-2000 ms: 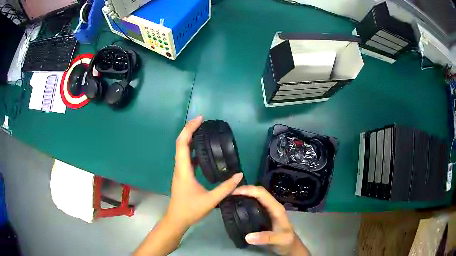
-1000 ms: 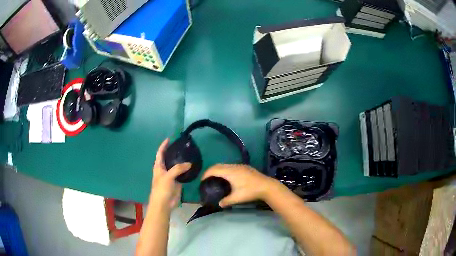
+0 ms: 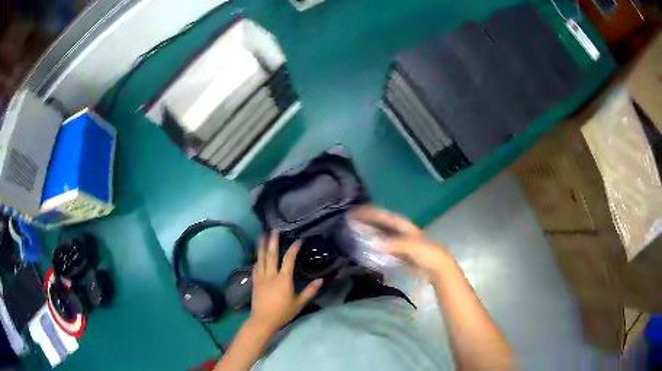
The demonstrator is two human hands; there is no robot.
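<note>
The black blister tray (image 3: pixel 313 190) lies in front of me, its upper oval recess bare. Dark glossy recesses show at its lower side, partly behind my left hand. My left hand (image 3: pixel 277 284) has its fingers spread at the tray's lower left side. My right hand (image 3: pixel 395 239) is blurred and holds a shiny clear plastic bag (image 3: pixel 372 246) at the tray's right side. The bag's contents cannot be told. Black over-ear headphones (image 3: pixel 210 226) lie as a loop on the green mat left of the tray, ear cups toward me.
An open box sleeve (image 3: pixel 236 94) stands behind the tray. A row of dark retail boxes (image 3: pixel 479 87) is at back right. The blue instrument (image 3: pixel 81 163) is at left, with other headphones (image 3: pixel 94 286) on the red-white mat (image 3: pixel 71 326). Cartons (image 3: pixel 559 196) are on the right.
The view has turned right. The headphones have left my hands and lie on the mat. The clear bag has left the tray's oval recess and is in my right hand.
</note>
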